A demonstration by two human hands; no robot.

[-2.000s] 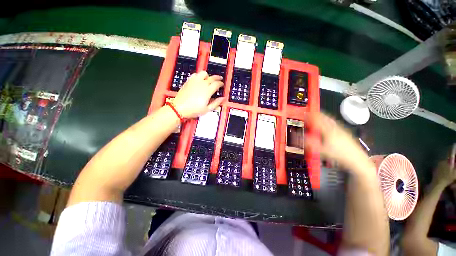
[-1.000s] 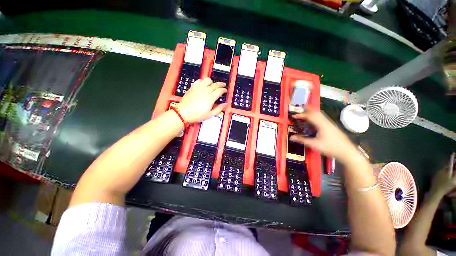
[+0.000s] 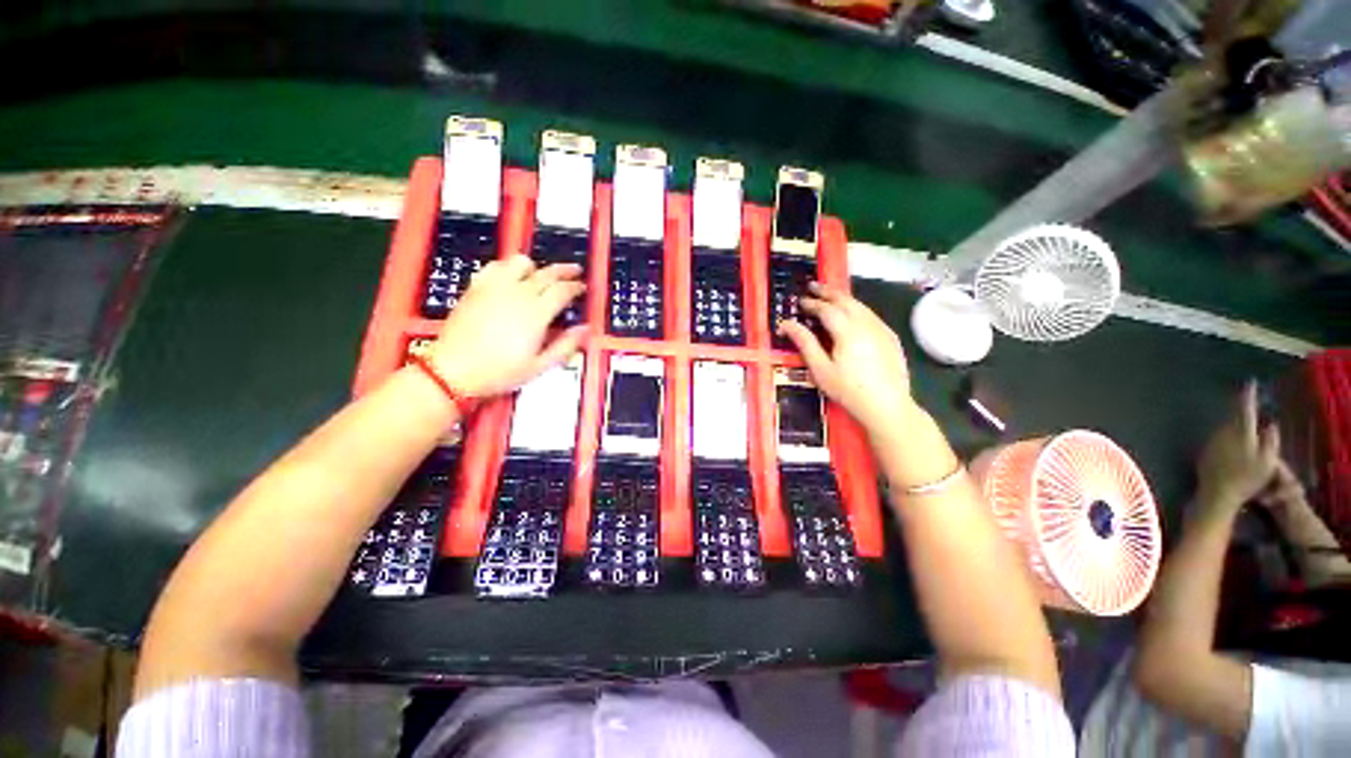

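Observation:
A red tray point(image 3: 597, 345) holds two rows of flip phones, all open. In the upper row the left phones show white screens; the rightmost phone point(image 3: 796, 215) has a dark screen. In the lower row, two screens are white, the middle phone's point(image 3: 634, 406) is dark, the rightmost phone's point(image 3: 802, 413) is dark, and the leftmost is largely hidden by my left wrist. My left hand point(image 3: 508, 329) rests with its fingertips on the keypad of the second upper phone, holding nothing. My right hand point(image 3: 855, 356) has its fingertips at the rightmost upper phone's keypad, fingers apart.
A pink fan point(image 3: 1096, 518) lies beside my right forearm. A white fan point(image 3: 1046, 284) stands behind it. A thin stick point(image 3: 984, 410) lies right of the tray. A dark printed panel point(image 3: 59, 385) is at the left. Another person's hands point(image 3: 1248, 456) are at the far right.
The rightmost upper phone, closed at first, now lies open in the tray, and my right hand is at its keypad. The second upper phone's screen has turned from dark to white. The view has shifted.

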